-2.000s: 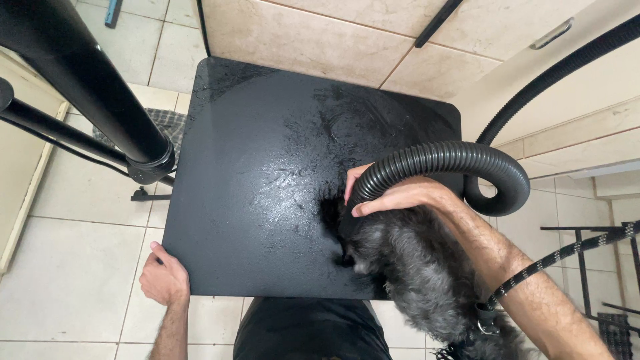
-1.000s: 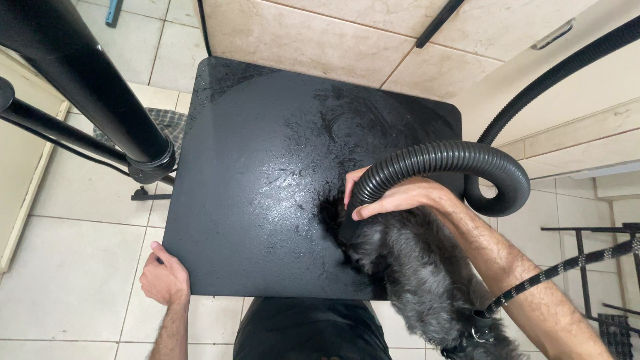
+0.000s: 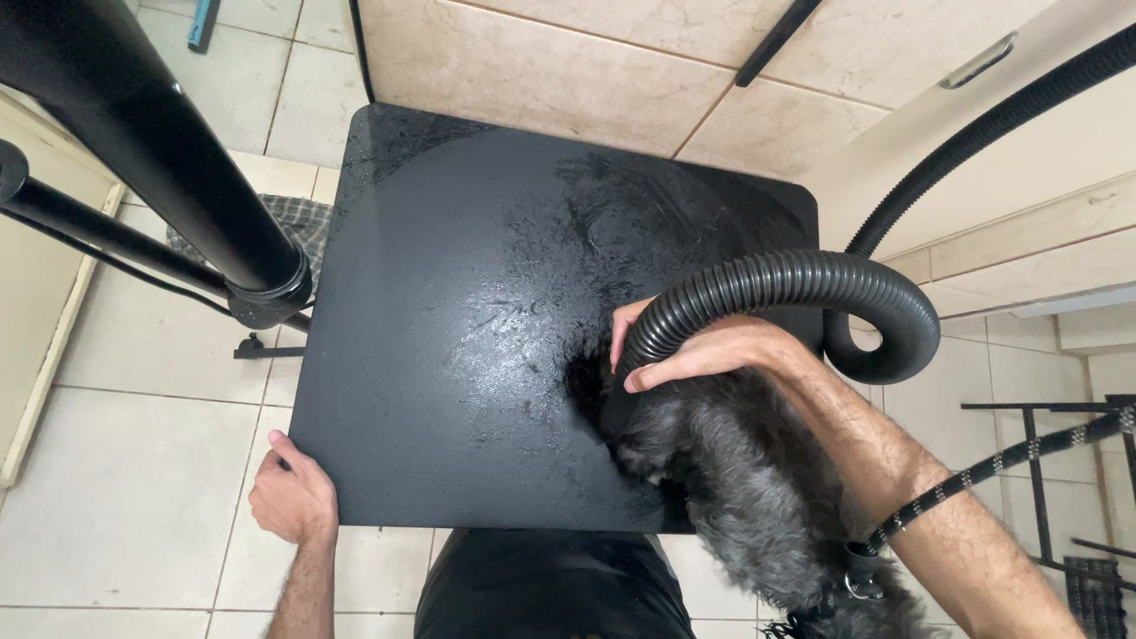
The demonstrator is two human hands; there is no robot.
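Observation:
A black corrugated dryer hose (image 3: 781,277) curves down to the table, and my right hand (image 3: 701,351) is closed around its nozzle end. The nozzle points into the fur of a dark grey dog (image 3: 754,479) at the near right edge of a black grooming table (image 3: 426,355). A black rope leash (image 3: 985,475) with light flecks runs over my right forearm to a metal clasp by the dog's neck. My left hand (image 3: 295,493) grips the table's near left corner, fingers partly hidden. Dark wet streaks mark the tabletop. The dog's head is partly out of view.
A thick black pole (image 3: 177,151) with a joint stands left of the table. Behind it lies a checked cloth (image 3: 293,217) on the tiled floor. A tiled wall (image 3: 550,67) borders the far edge. Black metal frames (image 3: 1034,470) stand at the right, beneath the hose's level.

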